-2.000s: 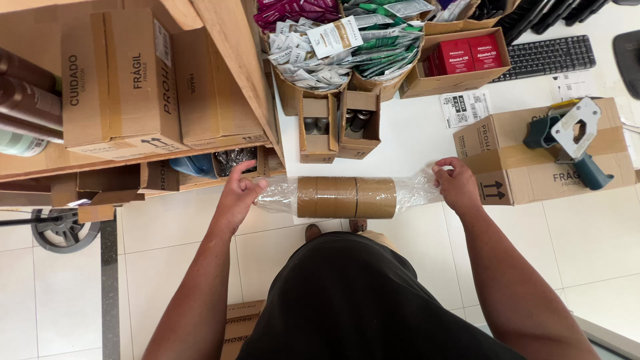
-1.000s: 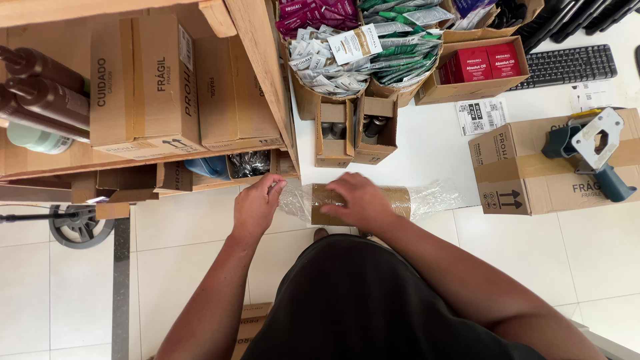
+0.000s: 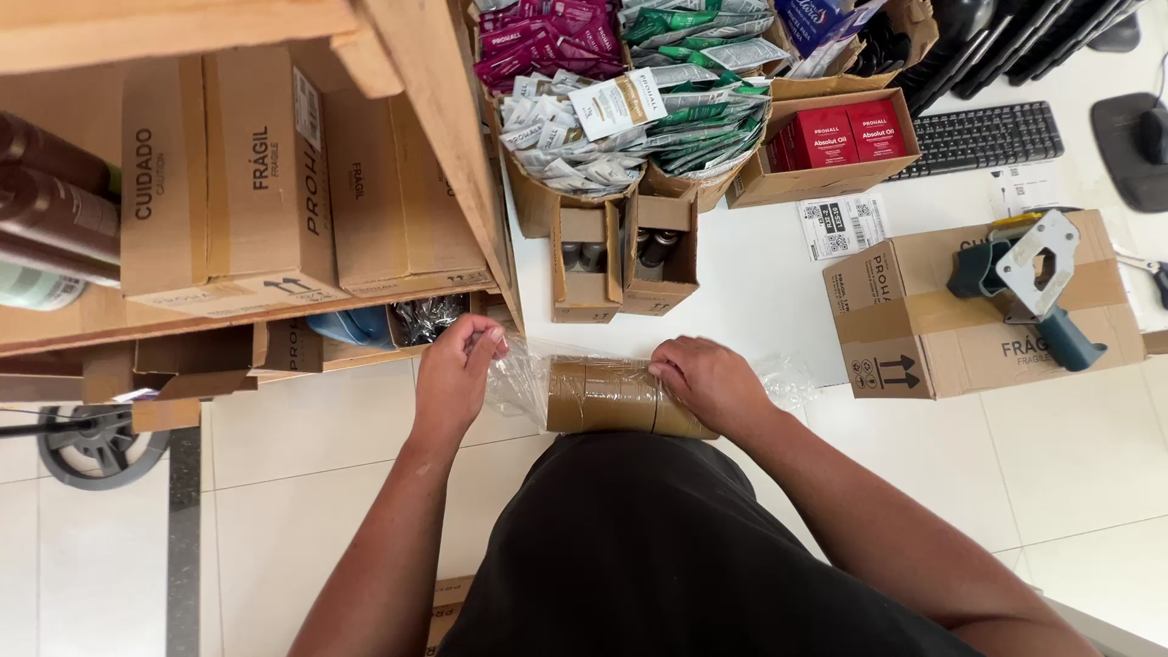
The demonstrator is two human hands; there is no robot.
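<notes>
A stack of brown packing tape rolls (image 3: 602, 397), lying on its side in clear plastic wrap, spans the table's front edge against my black-clad torso. My left hand (image 3: 467, 365) pinches the gathered left end of the clear plastic wrap (image 3: 518, 383). With curled fingers, my right hand (image 3: 707, 379) rests at the top of the rolls, gripping the film there; exactly what its fingertips hold is partly hidden. Loose film sticks out beyond the right hand. To the right, a teal and metal tape dispenser (image 3: 1031, 283) lies on a closed cardboard box (image 3: 958, 319).
Small open cartons with dark bottles (image 3: 584, 306) stand behind the rolls, near boxes of sachets (image 3: 584, 137) and a carton of red boxes (image 3: 821, 178). A wooden shelf (image 3: 438, 119) with cardboard boxes (image 3: 246, 182) borders the left. A black keyboard (image 3: 985, 137) lies at the back right.
Two seconds ago my hands held opposite ends of the film. My right hand has since moved left onto the wrapped rolls, letting go of the right end. My left hand remains at the left end.
</notes>
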